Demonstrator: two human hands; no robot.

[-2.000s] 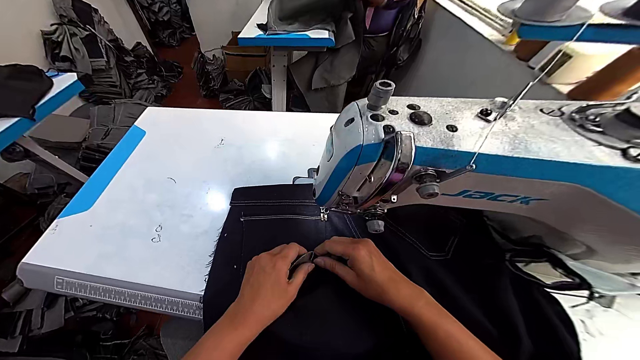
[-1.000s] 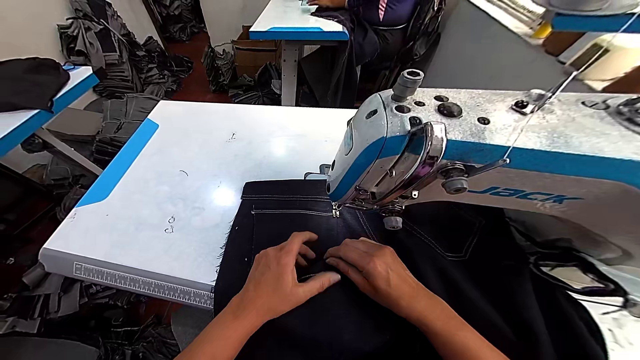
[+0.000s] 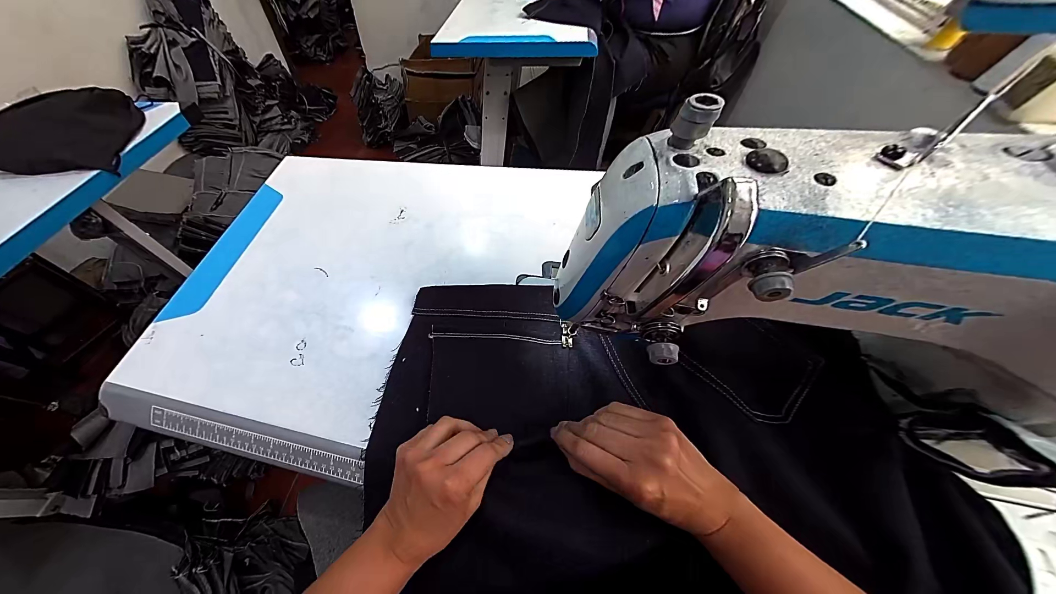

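Dark denim trousers (image 3: 495,379) lie spread over the table edge and beneath the head of a Jack sewing machine (image 3: 660,247). The presser foot (image 3: 568,334) stands at the end of a pale stitch line on a pocket piece. Below it, my left hand (image 3: 450,474) pinches the dark cloth between thumb and fingers. My right hand (image 3: 639,462) pinches the same cloth a short way to the right, with a small fold running between the two. A stitched back pocket (image 3: 759,371) shows on the right, partly behind the machine. The needle is too small to make out.
The white sewing table (image 3: 330,272) has a printed ruler (image 3: 256,441) along its front edge. Piles of dark cloth (image 3: 223,91) lie on the floor behind and to the left. Another table (image 3: 511,33) stands at the back, beside a seated person in dark clothes (image 3: 660,58).
Two seconds ago my hands were close together on a bunched bit of cloth; one second ago their fingers were spread over it. Now both pinch the cloth, apart from each other.
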